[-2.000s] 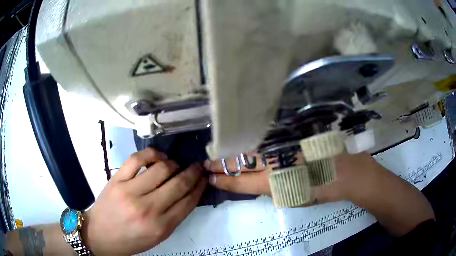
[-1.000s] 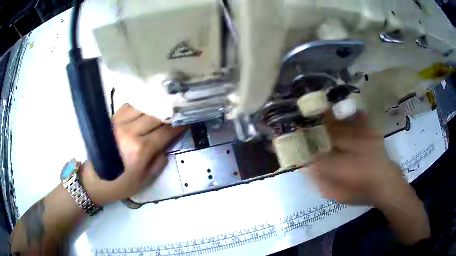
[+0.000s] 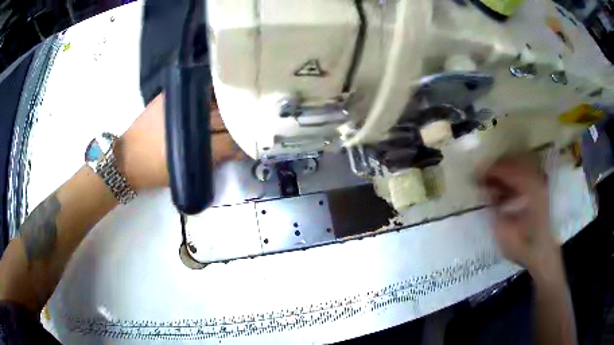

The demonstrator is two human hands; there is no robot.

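The cream sewing machine head fills the upper middle. Below it the silver needle plate lies bare, with no cloth on it. The dark presser foot shows behind the plate. My left hand reaches behind the machine head at left, partly hidden by the black lamp and the head; its fingers and anything in them are unclear. A black cloth piece shows behind the lamp, near that hand. My right hand is blurred, right of the tension knobs, its fingers curled; I cannot tell if it holds anything.
The black lamp housing hangs left of the head. Cream tension knobs stick out at the front. The white table has a printed ruler scale along its front edge. A dark patch lies right of the needle plate.
The black cloth has left the needle area, uncovering the plate. My left hand has moved back and away behind the head. My right hand has moved right, away from the needle.
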